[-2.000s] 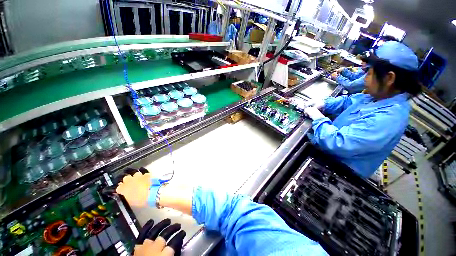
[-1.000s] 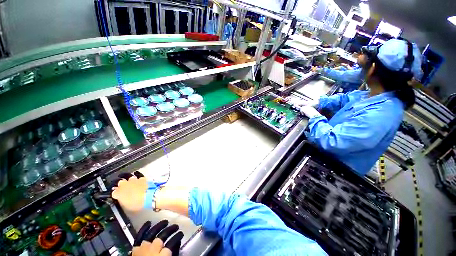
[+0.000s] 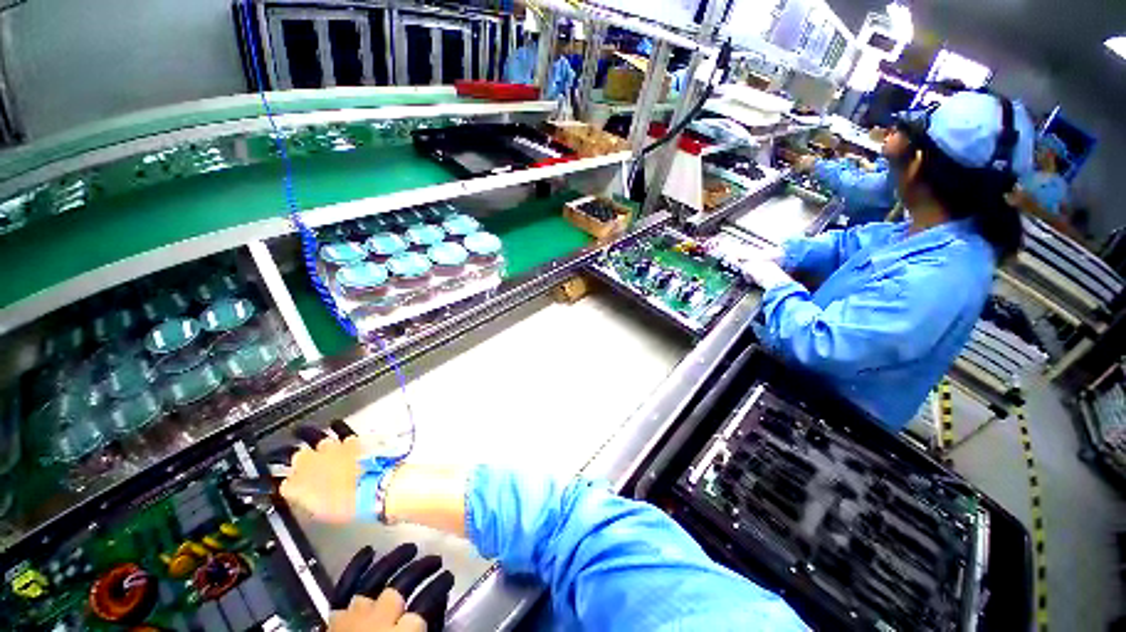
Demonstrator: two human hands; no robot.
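A green circuit board (image 3: 161, 543) crowded with parts lies in a black carrier (image 3: 290, 543) at the lower left, cut off by the picture's edge. Orange-copper ring coils (image 3: 121, 593), small yellow parts (image 3: 198, 549) and grey blocks (image 3: 241, 605) stand on it. My right hand (image 3: 319, 475), with black finger cots and a light blue wrist strap, grips the carrier's right end; some fingertips are hidden behind it. My left hand (image 3: 393, 590) is at the bottom edge beside the same end, black-tipped fingers spread and slightly curled. Its palm is cut off, and its contact with the carrier is unclear.
Clear trays of round blue-topped parts (image 3: 414, 259) stand on the green shelf (image 3: 519, 241). A coiled blue cord (image 3: 303, 253) hangs across. A coworker in blue (image 3: 864, 309) handles another board (image 3: 673, 274). A black slotted carrier (image 3: 840, 506) lies at the lower right.
The carrier with its board has shifted slightly left and down in the picture. My hands have stayed almost in place at its right end. The view has turned slightly since the first frame.
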